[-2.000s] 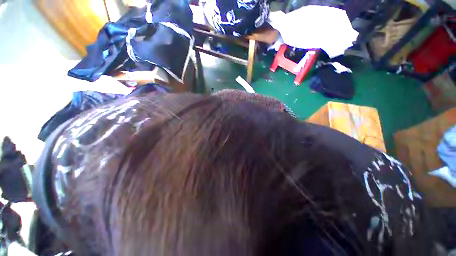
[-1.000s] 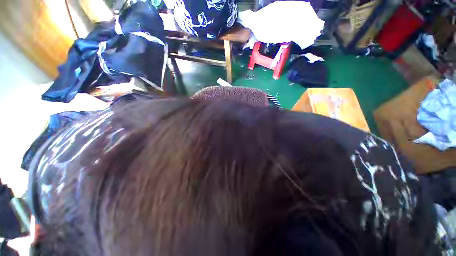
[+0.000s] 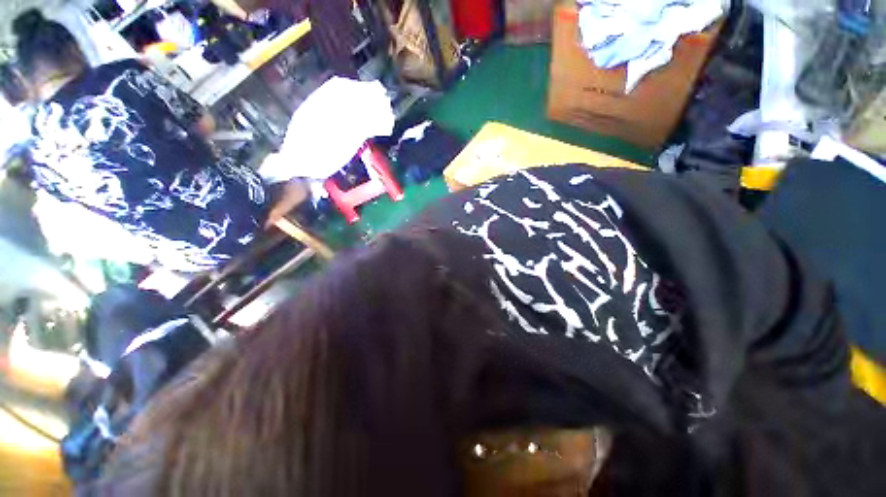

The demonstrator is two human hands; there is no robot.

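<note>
Neither of my hands is in view. My hair and my black top with white squiggle print fill the lower middle. A dark garment heap (image 3: pixel 146 340) with white trim lines lies at the lower left, partly behind my hair. A dark panel (image 3: pixel 826 243) with a yellow edge lies at the right beside my shoulder. A light blue cloth (image 3: pixel 636 34) lies crumpled on a cardboard carton (image 3: pixel 617 102) at the upper right.
Another person (image 3: pixel 136 160) in a similar top sits on a wooden bench (image 3: pixel 301 236) at the left. White cloth (image 3: pixel 340 124) lies above a red stool (image 3: pixel 367 184), with a dark bundle (image 3: pixel 427 148) beside it. A yellow-tan block (image 3: pixel 520 150) stands behind my shoulder on the green floor (image 3: pixel 505 85).
The view has swung round, so the stool, white cloth and garment heap sit further left. The other person's head and back, the whole carton and the dark panel at the right now show.
</note>
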